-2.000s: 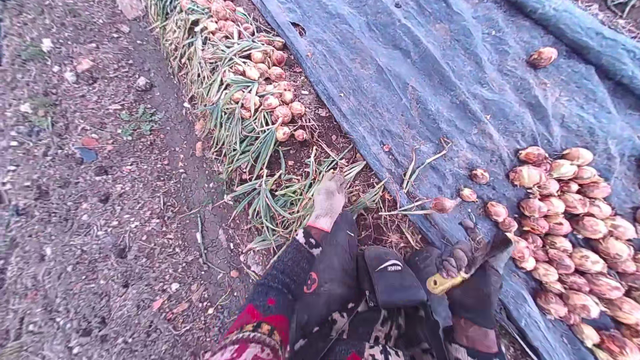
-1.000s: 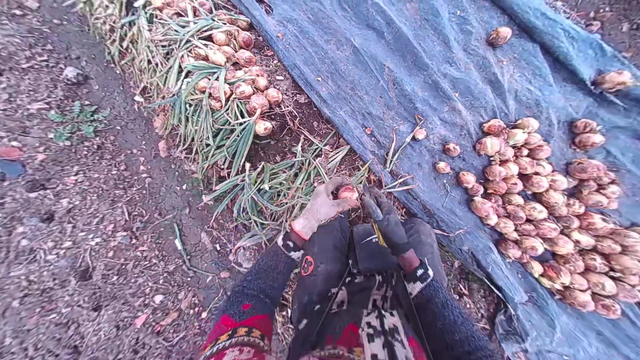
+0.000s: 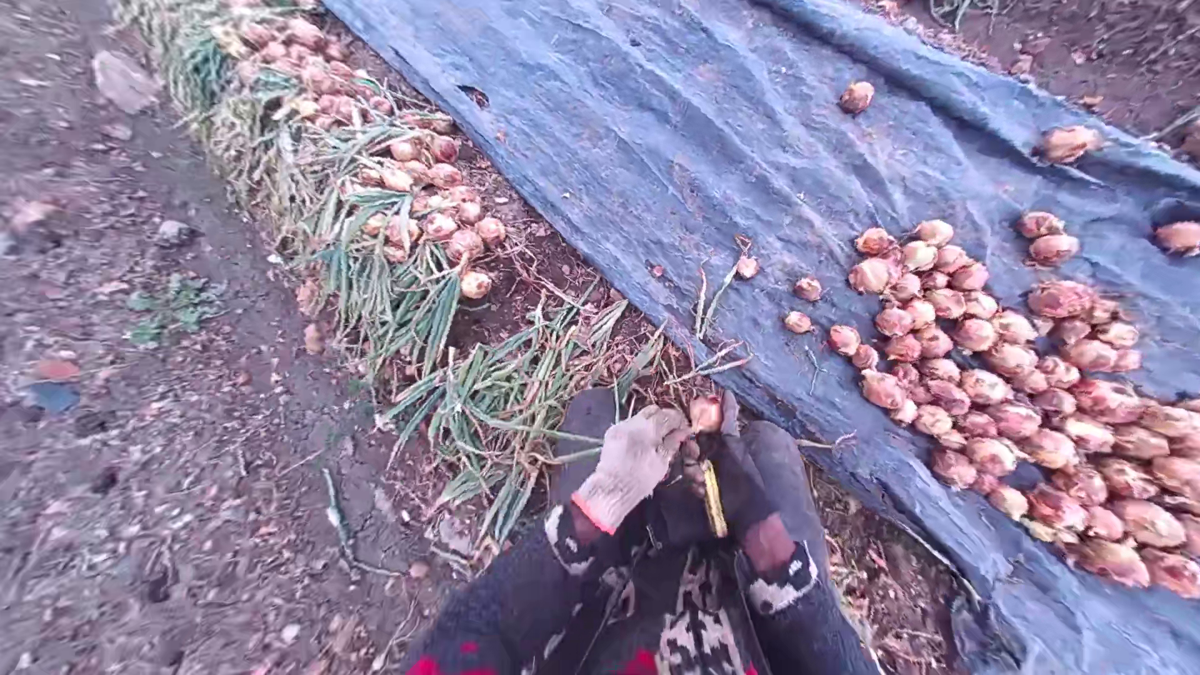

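My left hand (image 3: 637, 459), in a pale knit glove, is closed on the leafy neck of an onion (image 3: 706, 413) above my lap. Green onion leaves (image 3: 581, 448) trail out to its left. My right hand (image 3: 727, 464), in a dark glove, is at the onion's right side and holds a tool by its yellow handle (image 3: 714, 499); its working end is hidden by my hands. Cut leaves (image 3: 506, 403) lie in a pile in front of my left knee.
A row of onions with leaves (image 3: 441, 225) runs away at the upper left beside a dirt path (image 3: 244, 469). A blue-grey sheet (image 3: 637, 122) spreads to the right, bearing a heap of topped onions (image 3: 1012, 394) and several loose ones. A small stone (image 3: 175, 232) lies on the path.
Two seconds ago my left hand was at the leaves and my right held the yellow-handled tool apart from it. Since then both hands have come together at an onion over my lap.
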